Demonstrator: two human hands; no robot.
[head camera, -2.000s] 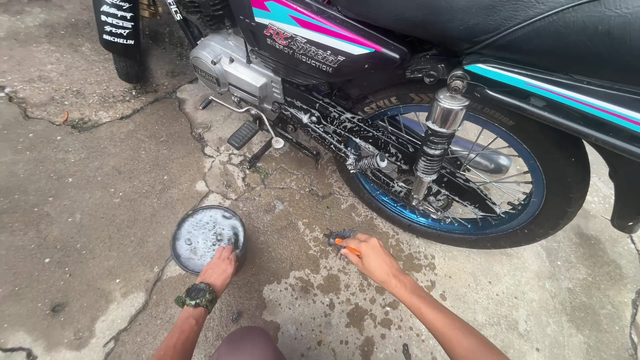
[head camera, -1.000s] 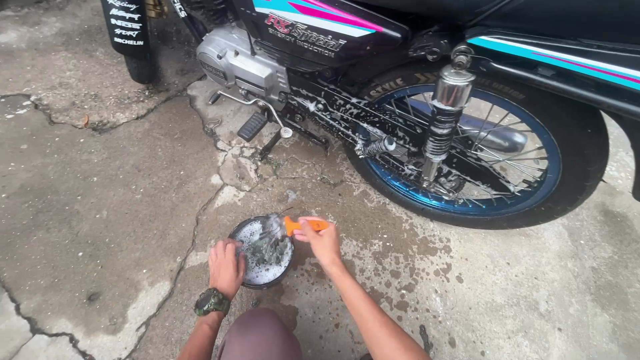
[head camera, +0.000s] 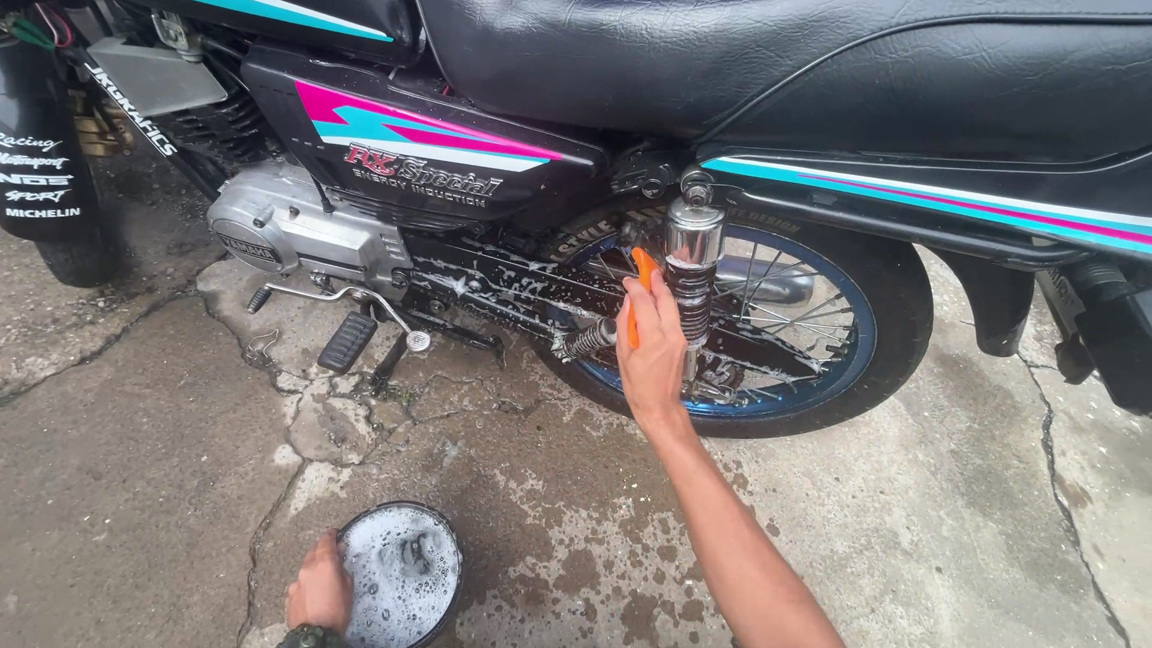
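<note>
My right hand (head camera: 653, 346) grips the orange handle of a brush (head camera: 640, 297) at the motorcycle's rear wheel, just left of the chrome shock absorber (head camera: 694, 236); the brush's bristles cannot be made out. Streaks of suds lie on the black chain case and swingarm (head camera: 490, 281). At the lower left, my left hand (head camera: 320, 589) holds the left rim of a round black bucket (head camera: 457, 576) of foamy water (head camera: 396, 562). Blue rim and spokes of the rear wheel (head camera: 850, 346) show behind the shock absorber.
The kickstand, foot peg (head camera: 347, 342) and gear lever (head camera: 315, 292) stick out below the silver engine case (head camera: 297, 229). Above runs the black seat (head camera: 594, 63). Cracked concrete (head camera: 135, 468), wet in patches, lies under the motorcycle. The front mudguard (head camera: 40, 153) is at the far left.
My right hand has moved with the brush from the bucket up to the rear wheel. My left hand, in the bucket two seconds ago, is now at its rim. The view has shifted closer to the motorcycle.
</note>
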